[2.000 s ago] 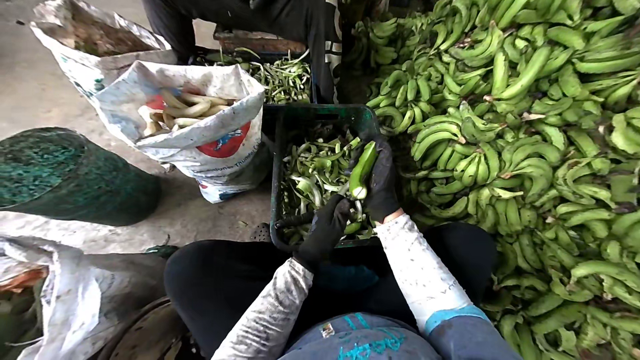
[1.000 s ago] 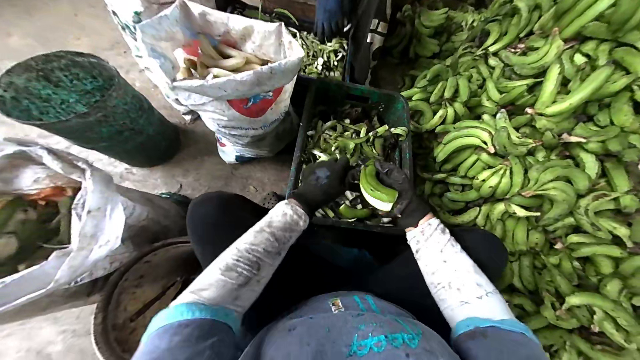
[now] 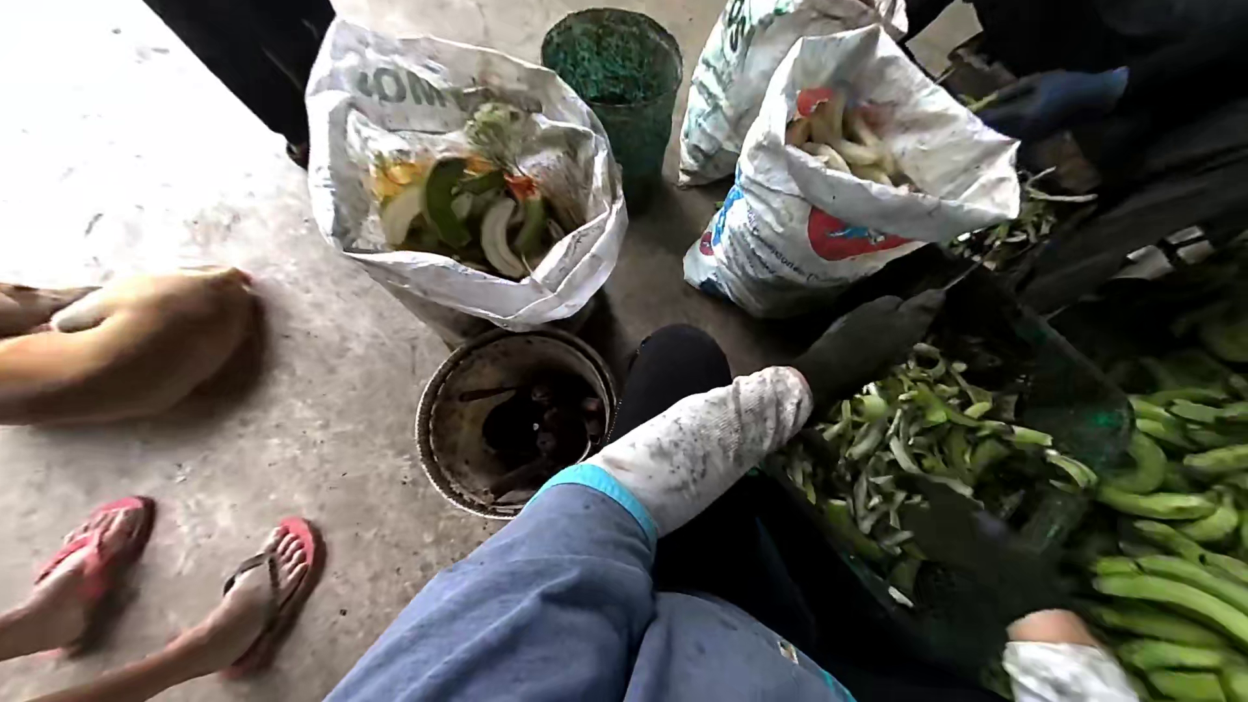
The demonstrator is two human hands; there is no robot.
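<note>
My left hand [image 3: 873,336], in a dark glove, is over the near left side of the dark crate [image 3: 1072,361]. A thin pointed object sticks out past its fingertips, too blurred to name. My right hand [image 3: 985,561], also gloved, is low over the crate's near right part; its fingers are blurred and no plantain shows in it. Green and pale peel strips [image 3: 902,439] fill the crate between my hands. Green plantains [image 3: 1170,585] lie heaped to the right of it. A white sack [image 3: 877,200] with pale peeled pieces stands just beyond my left hand.
An open sack of plant scraps [image 3: 468,292], a round bucket [image 3: 429,429] and a green mesh-like bin [image 3: 639,136] stand left of my knee. At far left are a tan animal, seemingly a dog [image 3: 166,331], and a person's sandalled feet [image 3: 273,585]. A co-worker's gloved hand [image 3: 1053,102] is at upper right.
The view has swung far to the left. My hands, earlier close together with a green plantain at the right one, are now apart, and the plantain no longer shows there.
</note>
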